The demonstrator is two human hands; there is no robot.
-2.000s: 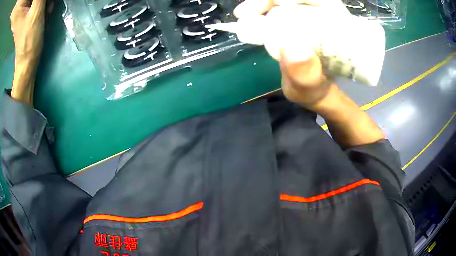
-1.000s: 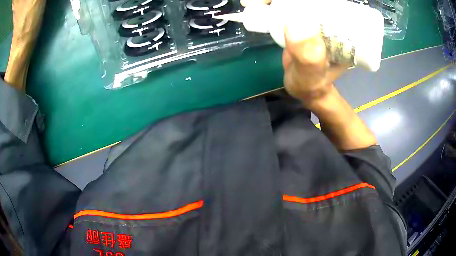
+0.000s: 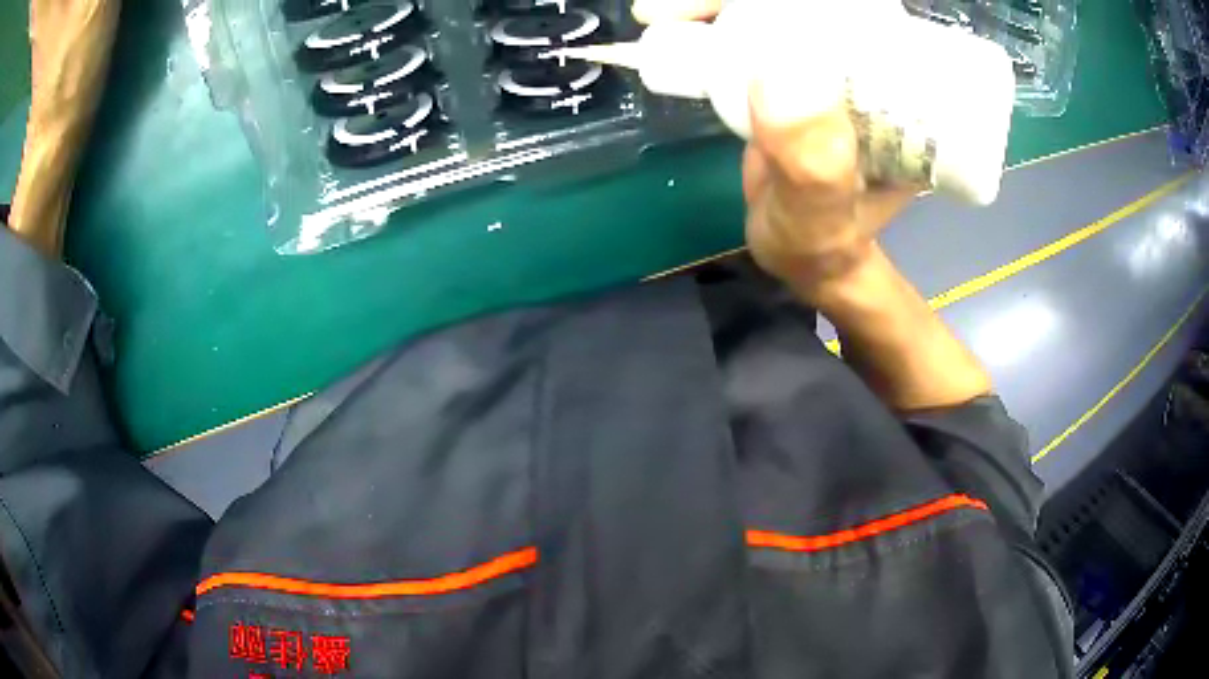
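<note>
My right hand [image 3: 806, 179] is closed around a white glue bottle [image 3: 935, 100] at the upper right. The bottle lies tilted, its thin nozzle pointing left over the clear blister tray [image 3: 312, 236]. The nozzle tip is at the lower black curved parts [image 3: 550, 77] of the tray's right visible column; whether it touches one cannot be told. More black parts [image 3: 385, 130] sit in the left column. Of my left arm, the wrist and forearm [image 3: 60, 120] show at the upper left; the fingers are cut off by the top edge.
The trays lie on a green bench mat [image 3: 398, 312]. Another clear tray with black parts [image 3: 1041, 60] is behind the bottle at the upper right, and crumpled clear plastic [image 3: 1180, 80] is at the right edge. Grey floor with yellow lines [image 3: 1061, 252] lies beyond the bench.
Since two seconds ago the tray appears shifted slightly up and right in view. The nozzle has moved slightly up, then down again. My left hand has slid out past the top edge.
</note>
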